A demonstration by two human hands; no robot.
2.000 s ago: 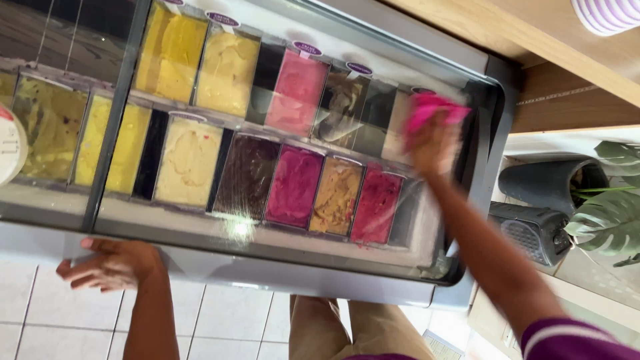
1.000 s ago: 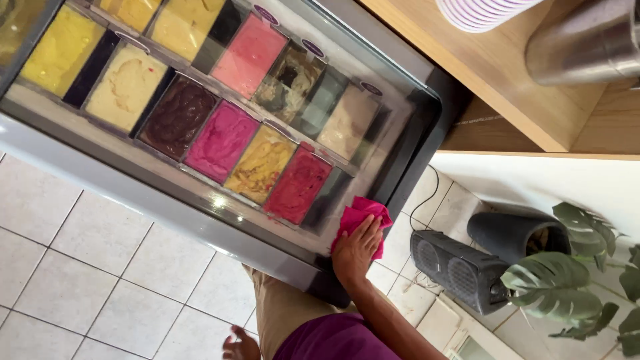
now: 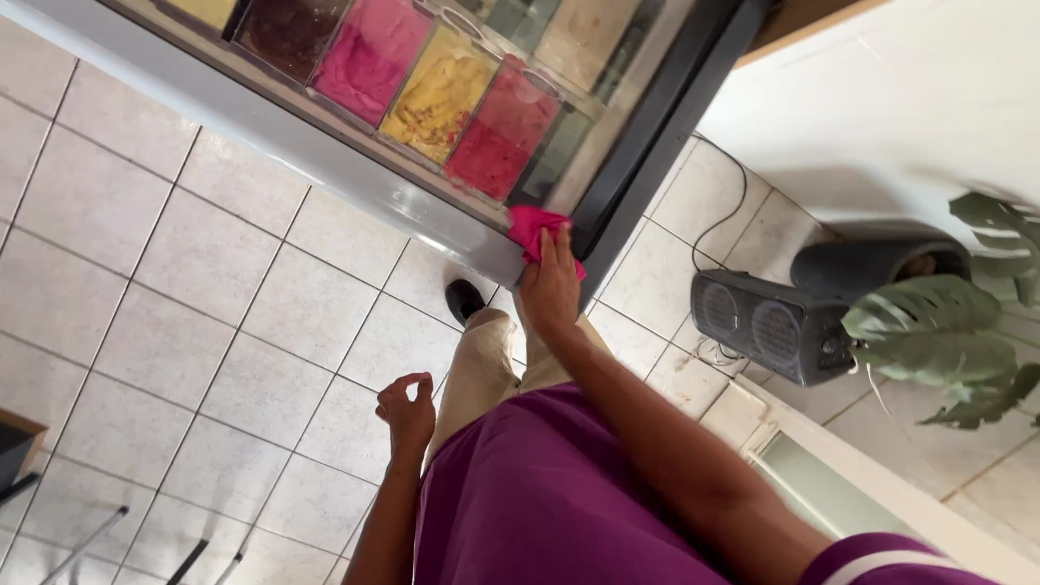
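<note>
My right hand (image 3: 552, 284) presses a bright pink cloth (image 3: 536, 230) onto the near right corner of an ice cream display freezer (image 3: 357, 175), where the pale front edge meets the dark side rim. Beneath the freezer's glass are tubs of ice cream: red (image 3: 504, 130), yellow (image 3: 439, 96), magenta (image 3: 372, 61) and dark brown (image 3: 288, 36). My left hand (image 3: 408, 410) hangs beside my left thigh, away from the freezer, its fingers curled loosely and holding nothing visible.
A black speaker (image 3: 768, 325) with a cable stands on the tiled floor at right, next to a dark pot (image 3: 877, 260) and a large-leaved plant (image 3: 926, 321). A white-framed glass panel (image 3: 829, 479) is at lower right. Metal legs (image 3: 85, 544) show at lower left.
My right hand and the cloth have gone from the glass near the far right end to the near right corner. My left hand has left the freezer's front edge. The view has shifted strongly.
</note>
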